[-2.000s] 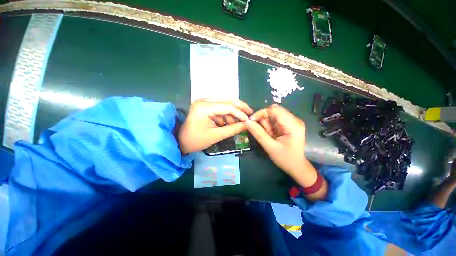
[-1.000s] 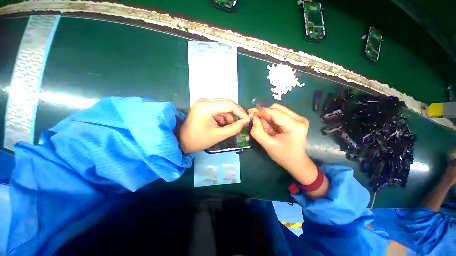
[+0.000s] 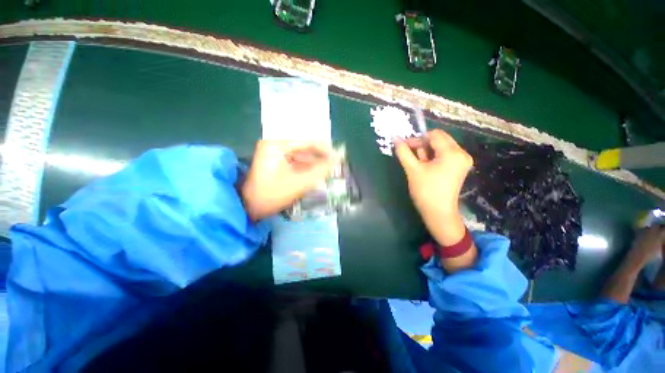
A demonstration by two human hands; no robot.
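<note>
My left hand (image 3: 286, 177) is blurred and grips the phone half-assembly (image 3: 340, 183), a dark housing with a green board, also blurred. It is over the pale liner sheet (image 3: 295, 109), whose lower end shows pinkish marks. My right hand (image 3: 440, 171) is at the near right side of the heap of small white pieces (image 3: 390, 125), thumb and fingers close together. A thin, pale, blurred thing that looks like tweezers (image 3: 419, 120) sticks up from its fingers. Whether a white piece is between the fingertips cannot be told.
A large heap of black plastic parts (image 3: 536, 207) lies at right. A second liner sheet (image 3: 33, 124) is at far left. Phone units (image 3: 419, 40) lie on the green belt beyond the worn edge strip (image 3: 219, 52). Another person's hands (image 3: 642, 255) show at far right.
My hands have parted. My right hand has moved right and away from me to the white heap. The phone half-assembly shows more, beside my left hand. The view has shifted slightly.
</note>
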